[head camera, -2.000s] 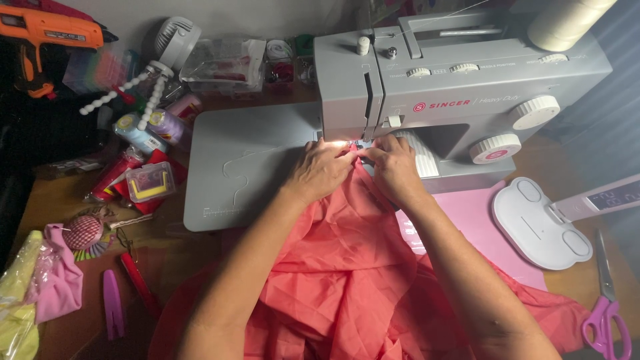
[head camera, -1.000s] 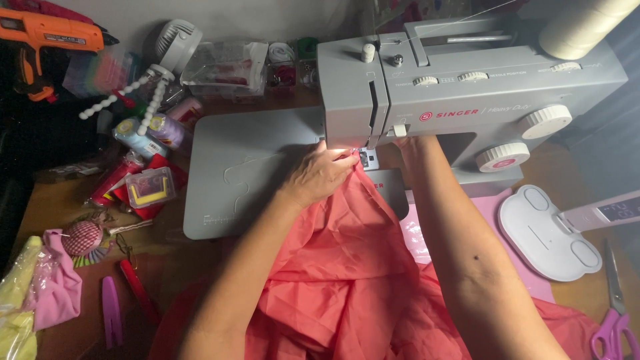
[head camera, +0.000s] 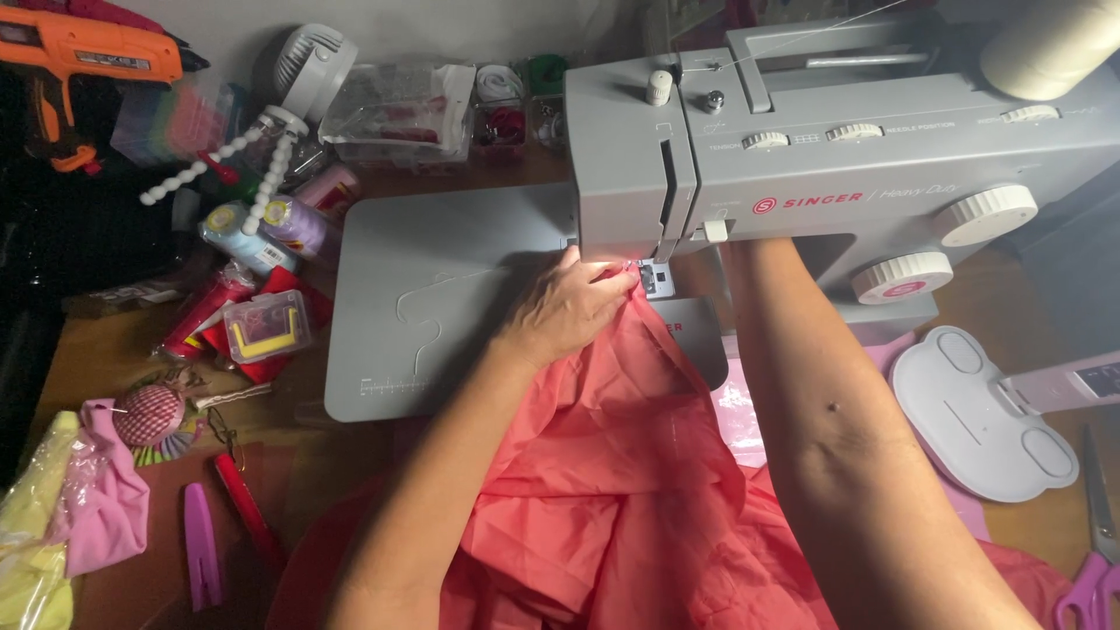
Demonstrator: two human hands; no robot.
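Note:
A grey Singer sewing machine [head camera: 822, 188] stands at the upper right with its extension table [head camera: 376, 289] to the left. My left hand [head camera: 573, 302] holds the gathered top edge of the coral-red fabric [head camera: 604, 507] between its fingers, just beside the lit needle area. The fabric spreads down from there between my arms. My right forearm reaches under the machine's arm, and the right hand is hidden behind the machine head. Part of the metal needle plate [head camera: 658, 278] shows right of the fabric. A loose pale thread [head camera: 437, 328] curls on the extension table.
Thread spools [head camera: 249, 241], a small clear case [head camera: 267, 325], a checked pincushion [head camera: 149, 416] and purple thread snips [head camera: 201, 547] lie left. Behind them stand a small fan [head camera: 313, 66] and plastic boxes. A white lamp base [head camera: 984, 411] and purple-handled scissors [head camera: 1085, 595] are right.
Two seconds ago both hands were together on the fabric at the needle. My right hand has since gone back behind the machine head, while the left has stayed at the fabric.

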